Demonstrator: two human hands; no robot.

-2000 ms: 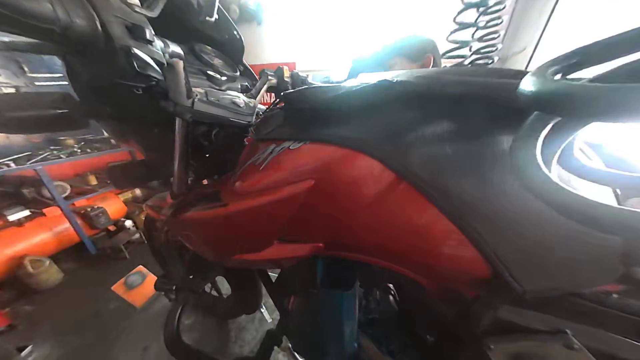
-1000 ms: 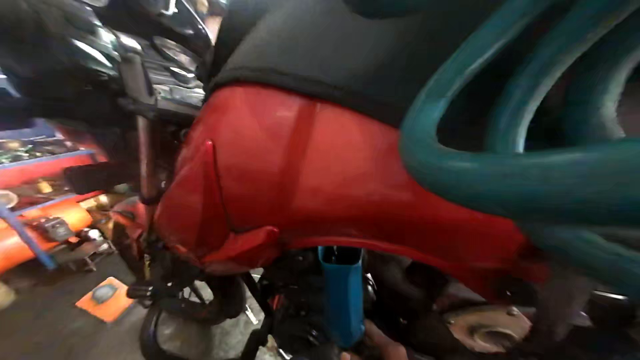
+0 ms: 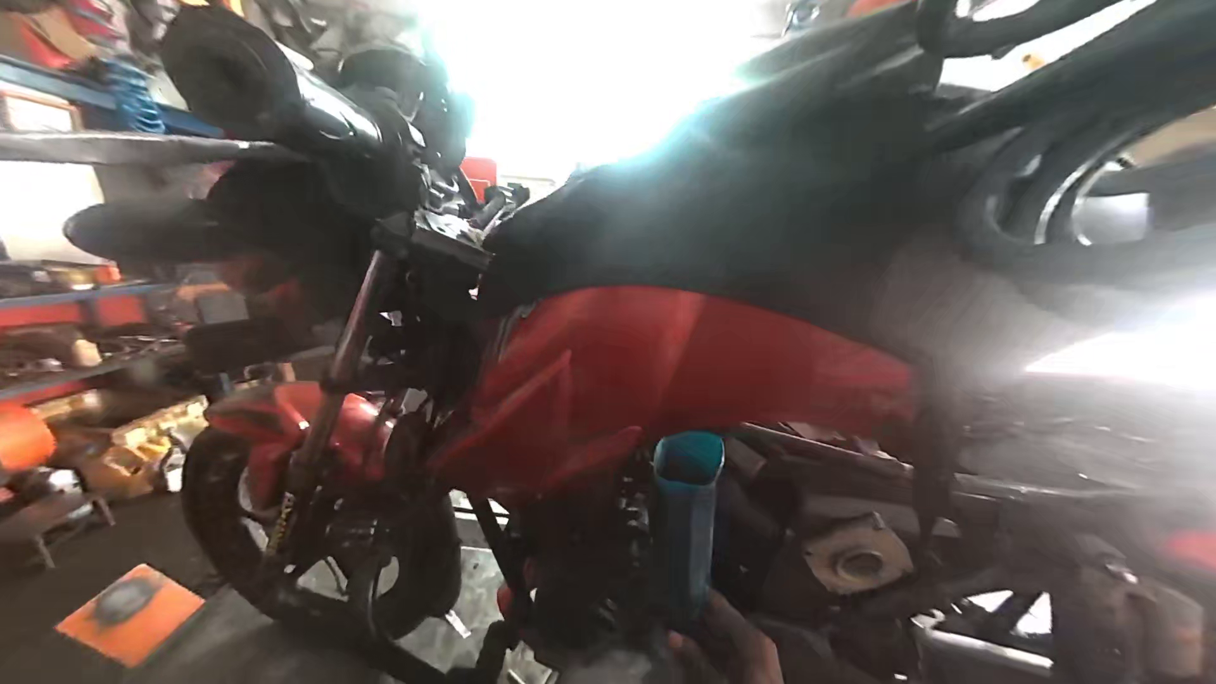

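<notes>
A red motorcycle fuel tank (image 3: 646,361) with a black cover (image 3: 741,218) over its top fills the middle. Below the tank's lower edge, a tall blue open-topped container (image 3: 686,522) stands roughly upright beside the dark engine area. What appears to be my right hand (image 3: 727,641) is at its lower end, fingers around the base; the rest of that hand is cut off by the bottom edge. I cannot make out my left hand. Right of the container is a brownish part with a round opening (image 3: 860,562).
The front wheel (image 3: 223,513), fork tube (image 3: 351,323) and handlebar grip (image 3: 228,71) are at left. An orange square with a dark round patch (image 3: 131,613) lies on the floor. Shelves with parts (image 3: 85,361) stand behind. Dark curved tubes (image 3: 1016,190) cross the upper right.
The view has shifted a lot, now showing more of the front wheel and lower frame. The hand near the blue container's base, absent from the oldest frame, shows one second ago and now.
</notes>
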